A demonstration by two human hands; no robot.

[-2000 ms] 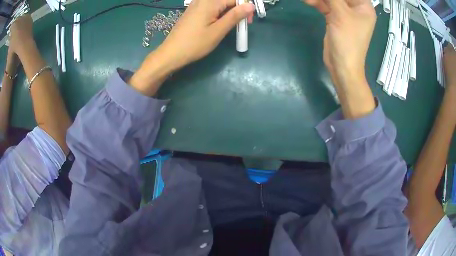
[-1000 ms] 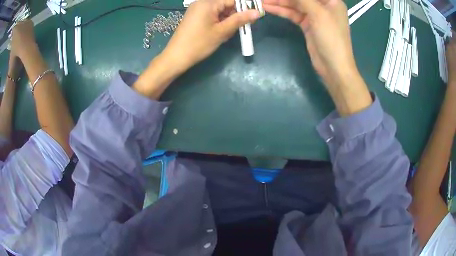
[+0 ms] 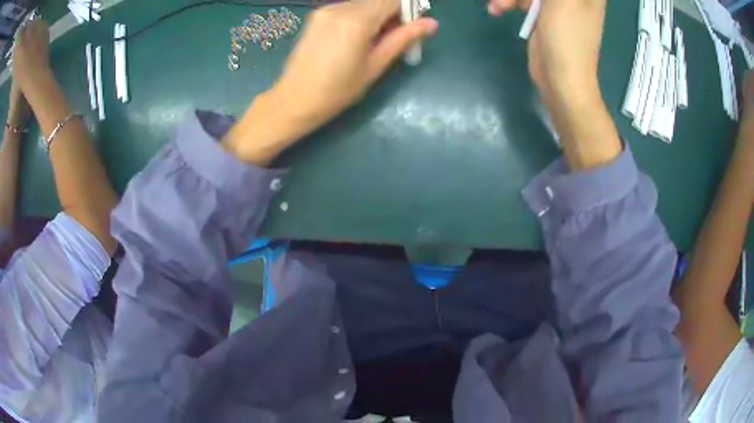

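Note:
My left hand (image 3: pixel 351 54) is at the top centre and grips white strips (image 3: pixel 413 51) between thumb and fingers; their upper ends are cut off by the picture's edge. My right hand (image 3: pixel 566 49) is to its right, partly cut off at the top, with a white strip (image 3: pixel 530 20) showing at its fingers; its hold is partly hidden. The two hands are apart. A loose pile of small metal fittings (image 3: pixel 263 33) lies on the table left of my left hand.
A heap of white strips (image 3: pixel 657 74) lies on the green tabletop (image 3: pixel 405 182) at right. Several strips (image 3: pixel 121 62) lie at left. A black cord (image 3: pixel 169 15) curves along the top left. A person's arms (image 3: pixel 62 124) reach in at left, another person's arm (image 3: pixel 715 215) at right.
My right hand first came in to the strips at my left hand, then moved back right, where a white strip now shows at it. My left hand still holds its strips, now slightly higher in view.

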